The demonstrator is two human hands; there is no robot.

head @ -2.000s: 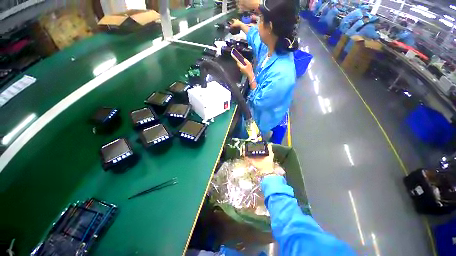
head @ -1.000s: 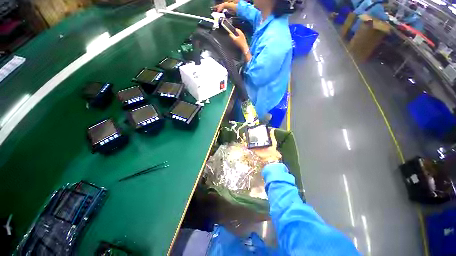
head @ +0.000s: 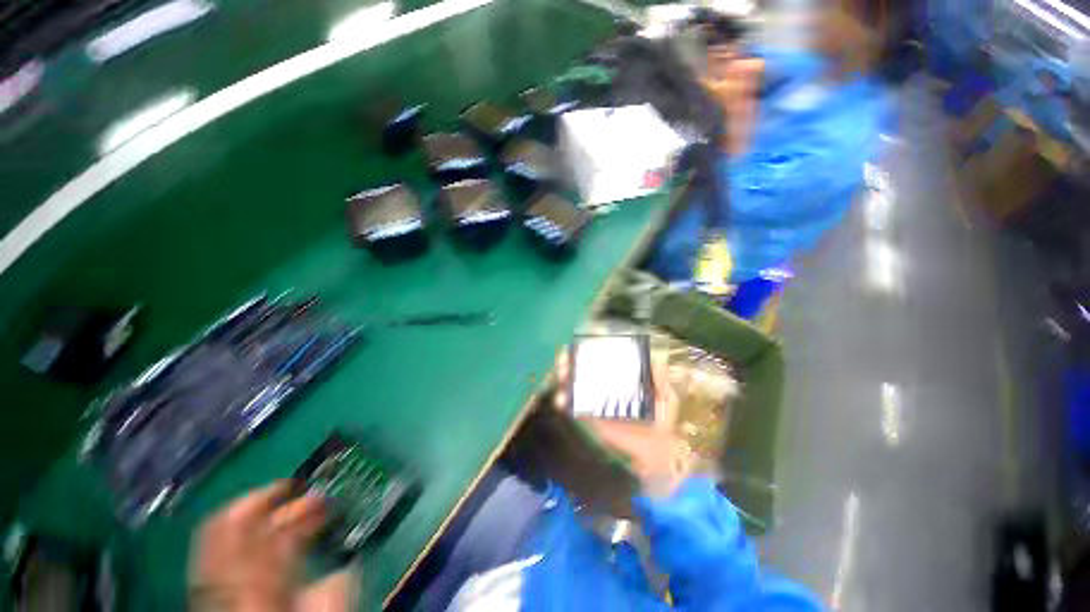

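Note:
The view is blurred. My right hand (head: 645, 442) holds a black-framed square display unit (head: 611, 377) at the bench edge, beside the bin, its pale, bright face showing. My left hand (head: 265, 544) is at the lower left, fingers touching or very near a dark unit with a green circuit board (head: 365, 493) on the mat; blur hides whether it grips it. Plastic-sleeved bezel packs (head: 227, 395) lie beyond that unit. Tweezers (head: 442, 319) lie further forward. Several black display units (head: 476, 206) stand in a group near the white box (head: 616, 153).
The yellow-banded nozzle of a black hose (head: 714, 265) hangs above the green bin (head: 755, 418). Another dark unit (head: 81, 343) lies at the left, and a dark object (head: 60, 574) at the lower left. A person in blue (head: 801, 155) stands past the white box.
My right hand has brought the display unit back from under the nozzle towards me. My left hand has come into view at the lower left. The view has swung left and blurred.

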